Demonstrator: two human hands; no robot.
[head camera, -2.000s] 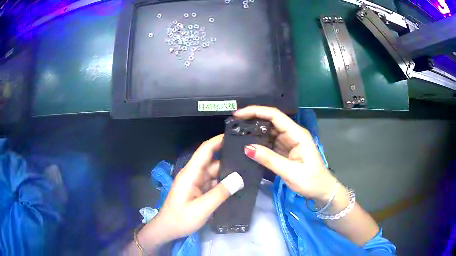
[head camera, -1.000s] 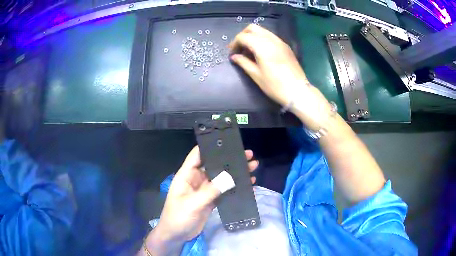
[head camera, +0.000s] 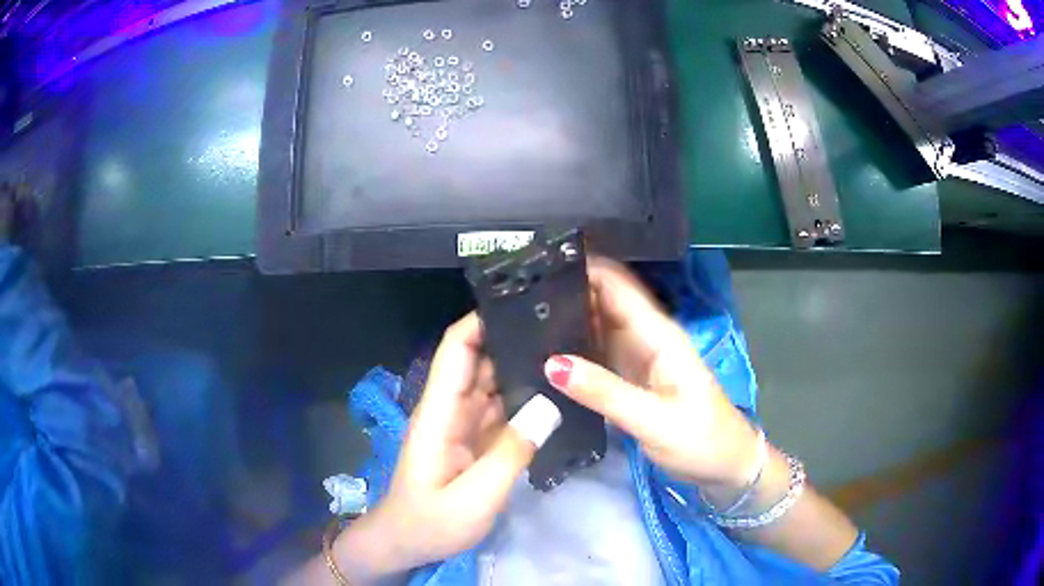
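A dark carrier plate (head camera: 521, 355) is held upright over my lap, in front of the tray. One small ring shows on its face near the top end. My left hand (head camera: 464, 452) grips its left side, with a white-wrapped thumb on the face. My right hand (head camera: 658, 383) holds its right side, its red-nailed thumb on the face; its other fingers are hidden behind the plate. The black parts tray (head camera: 278, 149) lies on the green bench. Small silver nuts or washers (head camera: 426, 86) form a loose pile in it, with a few at its back edge.
A carrier (head camera: 793, 143) lies on the green bench top (head camera: 172, 160) right of the tray. Another carrier (head camera: 882, 97) leans slanted beside the metal rail (head camera: 996, 172). A person's blue sleeve (head camera: 57, 435) shows at the left.
My right hand has come back from the tray to the carrier plate, its thumb now on the face. The plate has tilted. The view has shifted slightly.
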